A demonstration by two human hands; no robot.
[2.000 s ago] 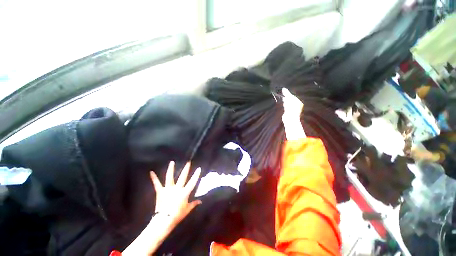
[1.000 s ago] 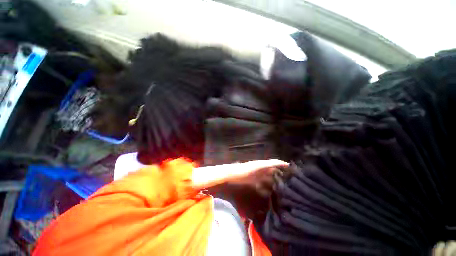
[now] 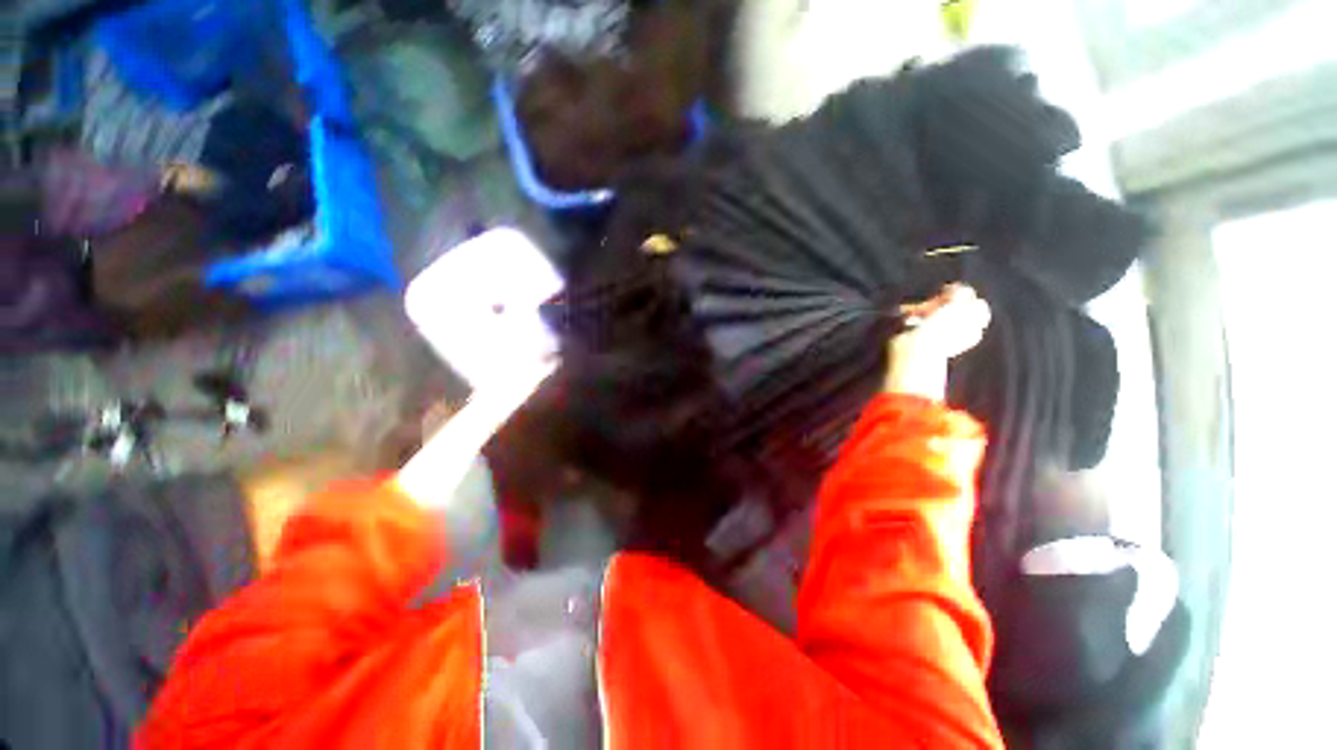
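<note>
A large black garment bundle [image 3: 792,220], with folds fanning out from a gathered centre, lies in front of me to the right. My right hand [image 3: 941,325] is closed on the cloth at that centre. My left hand [image 3: 513,384] is stretched forward at the near edge of a white-lilac stool [image 3: 477,293]. It is overexposed and blends into the stool top, so its fingers and grip cannot be made out.
A blue plastic crate [image 3: 349,205] holding cloth is at the upper left, and another blue-rimmed container [image 3: 565,194] stands beyond the stool. Dark grey cloth [image 3: 140,586] lies at the lower left. A pale window frame [image 3: 1185,366] runs along the right, near a white curved piece [image 3: 1092,554].
The view has swung round, bringing the stool and the blue crate nearer the middle. Both hands now show; my left hand is out over the stool and my right hand is at the bundle's gathered centre.
</note>
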